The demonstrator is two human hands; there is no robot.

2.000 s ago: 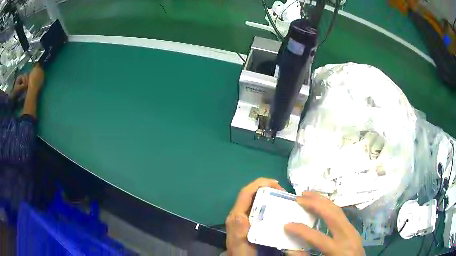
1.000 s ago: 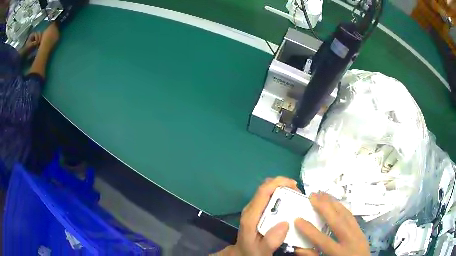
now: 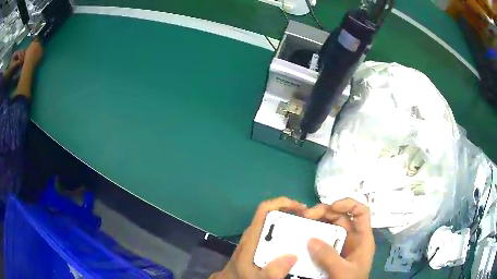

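Note:
A white back cover [image 3: 297, 240] with dark keyhole slots faces up in both hands at the bottom centre. It appears to lie on a device body, which is mostly hidden under it. My left hand [image 3: 261, 240] grips its left side, thumb on the lower edge. My right hand [image 3: 351, 240] grips its right side, thumb pressing on the face. The electric screwdriver [image 3: 337, 71] hangs tilted with its tip at the front of the screw feeder [image 3: 289, 84].
A large clear bag of white parts [image 3: 392, 147] stands right of the feeder. A white unit [image 3: 447, 247] with black cable lies at the lower right. A blue crate [image 3: 65, 240] is below the bench edge. Another person's hand [image 3: 31, 54] is at the upper left.
Two seconds ago the housing showed blue along its upper edge; now the white cover with its slots faces up. The right fingers have moved to the far edge, and both thumbs rest on the cover.

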